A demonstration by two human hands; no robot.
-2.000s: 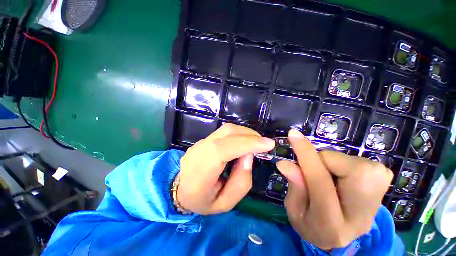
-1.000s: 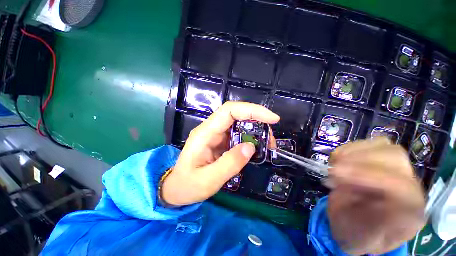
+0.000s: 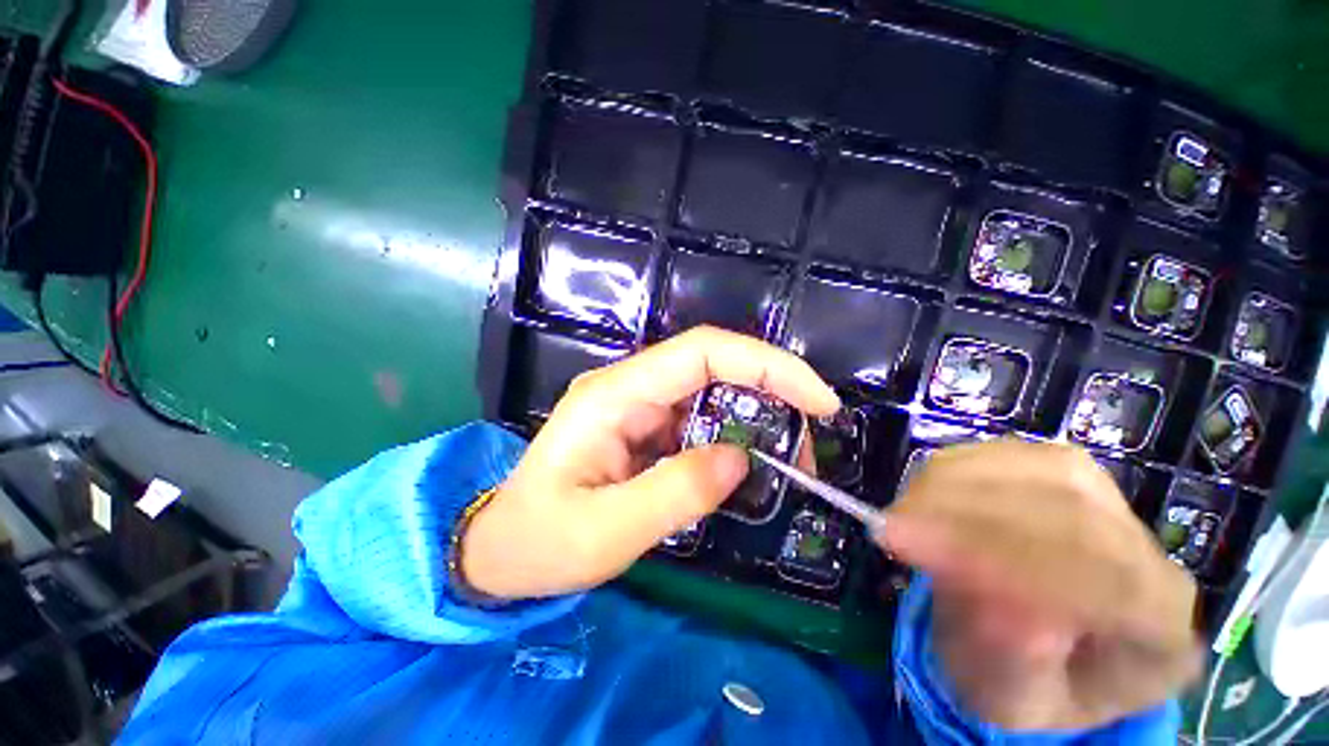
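My left hand holds a small rounded-square black housing over the lower part of the tray, thumb on its face and fingers along its far edge. Its inside shows green and silver parts. My right hand, partly blurred, holds thin silver tweezers, whose tips are at the housing's inside beside my left thumb. The black blister tray has square pockets. Several similar housings sit in its right and lower pockets, such as one right of centre.
A dark grey mesh disc and a pale bag lie at the upper left. A black device with red and black wires is at the far left. A white object with cables is at the right edge. The worktop is green.
Two seconds ago both hands' fingertips were at the housing. Since then the left hand has turned it face up, and tweezers show in the right hand. In the last second their tips moved onto the housing.
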